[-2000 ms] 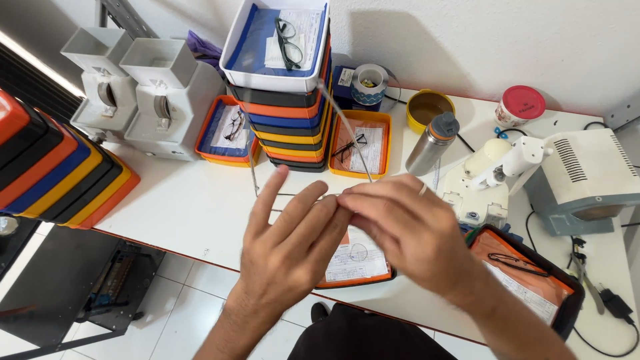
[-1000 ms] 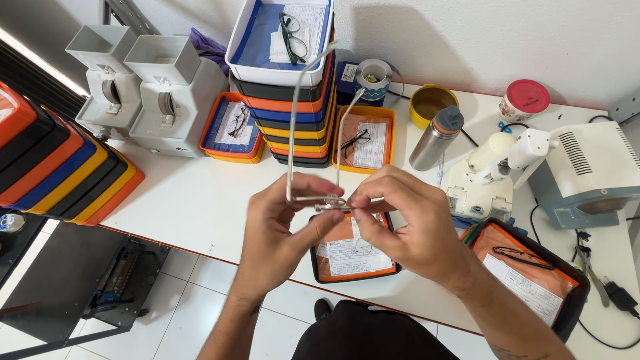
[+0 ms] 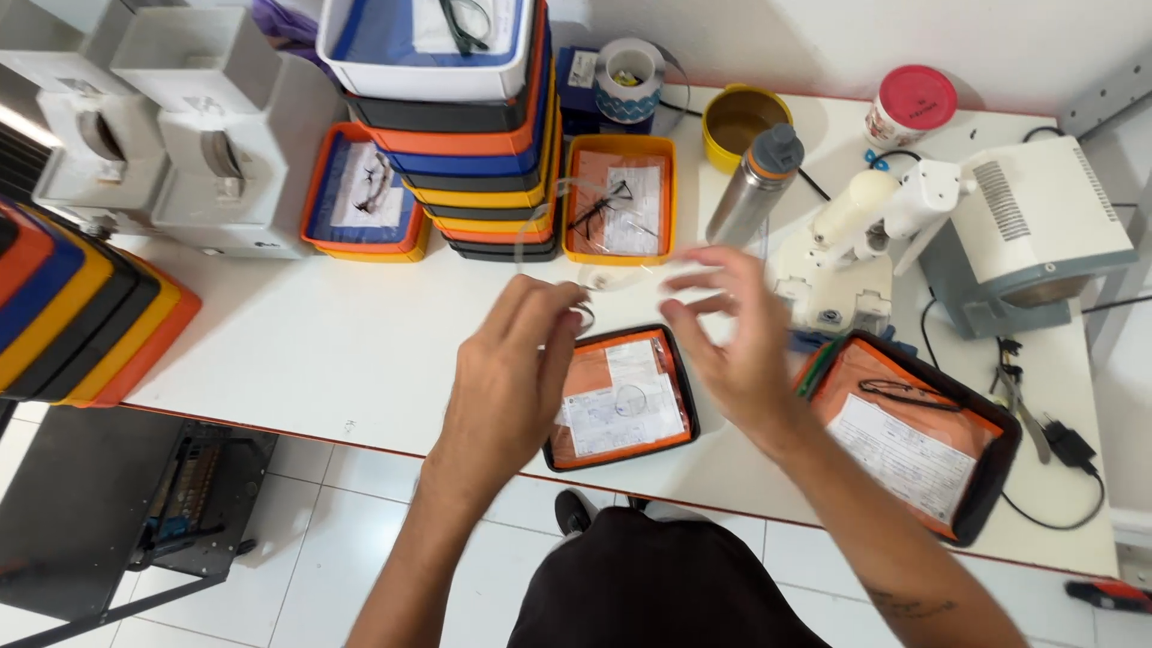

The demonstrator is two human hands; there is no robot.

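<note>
A clear eyeglass frame (image 3: 589, 286), blurred and hard to see against the white table, is held by my left hand (image 3: 517, 360) between thumb and fingers. Its pale temple arms extend up and away over the yellow tray. Facing it from the right, my right hand (image 3: 733, 337) has its fingers apart, with nothing visible between them. Below both hands lies a black-rimmed tray (image 3: 692, 396) with an orange lining, papers (image 3: 598, 436) and a loose round clear lens (image 3: 631, 400) on top.
Stacked coloured trays (image 3: 468, 139) stand behind, more (image 3: 90, 324) at left. A yellow tray (image 3: 619, 261) and a black tray (image 3: 976, 526) hold glasses. A steel bottle (image 3: 747, 193), a white optical device (image 3: 846, 243) and a grey-white machine (image 3: 1026, 225) stand at right.
My right hand has let go of the glasses and moved right, away from my left hand. The glasses have tilted lower, in my left hand.
</note>
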